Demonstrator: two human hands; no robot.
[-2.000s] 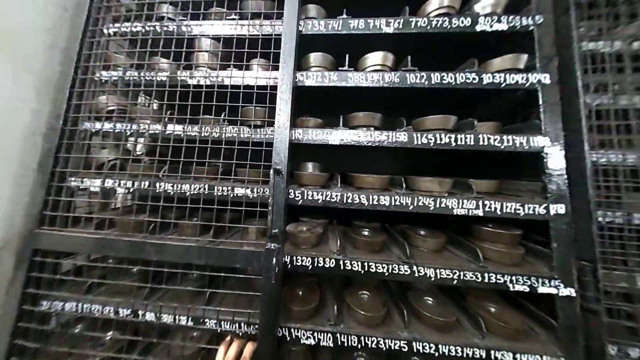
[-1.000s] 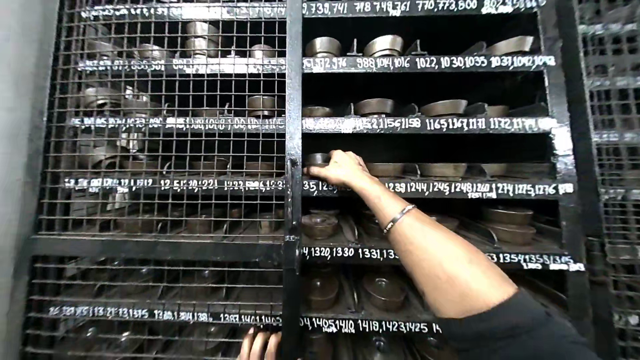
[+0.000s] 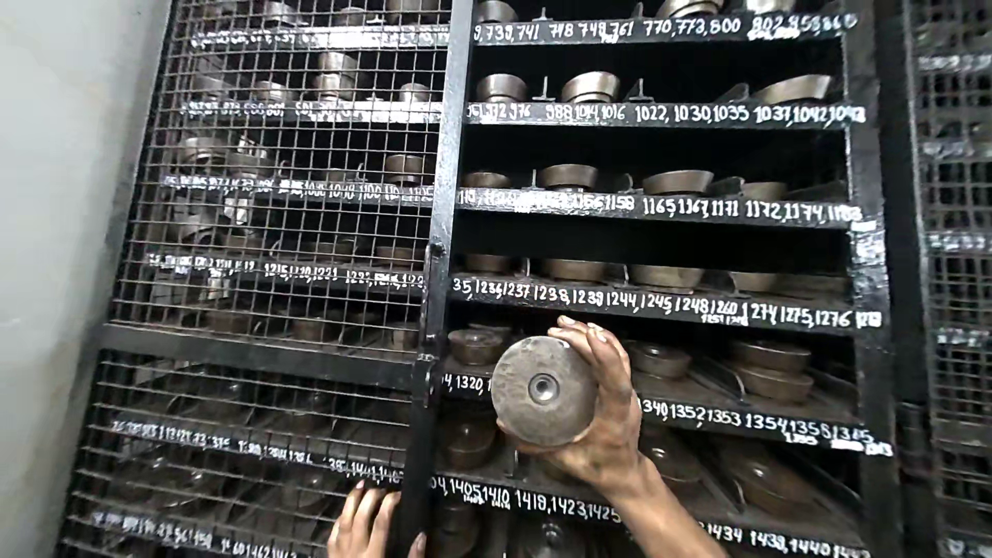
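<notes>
A round metal disc-shaped part point(image 3: 545, 390) with a small hole at its centre is held up in my right hand point(image 3: 601, 403). The fingers wrap its upper right edge, and its flat face is turned toward me. Behind it stand the shelves, with similar round metal parts point(image 3: 592, 87) in rows. At the bottom, my left hand point(image 3: 366, 523) rests its fingers on the wire mesh door point(image 3: 310, 232), beside the black metal post point(image 3: 434, 310). The thumb tip shows at the post's right side; the rest of that hand is out of view.
Black shelf edges point(image 3: 659, 302) bear hand-painted white numbers. Metal dividers separate the parts on the shelves. A pale wall point(image 3: 62, 155) is at the left, and another mesh-fronted rack point(image 3: 953, 232) stands at the right.
My right hand has come back from the shelf where it was reaching one second ago, and the round metal part is now in it. My left hand stays low at the mesh door.
</notes>
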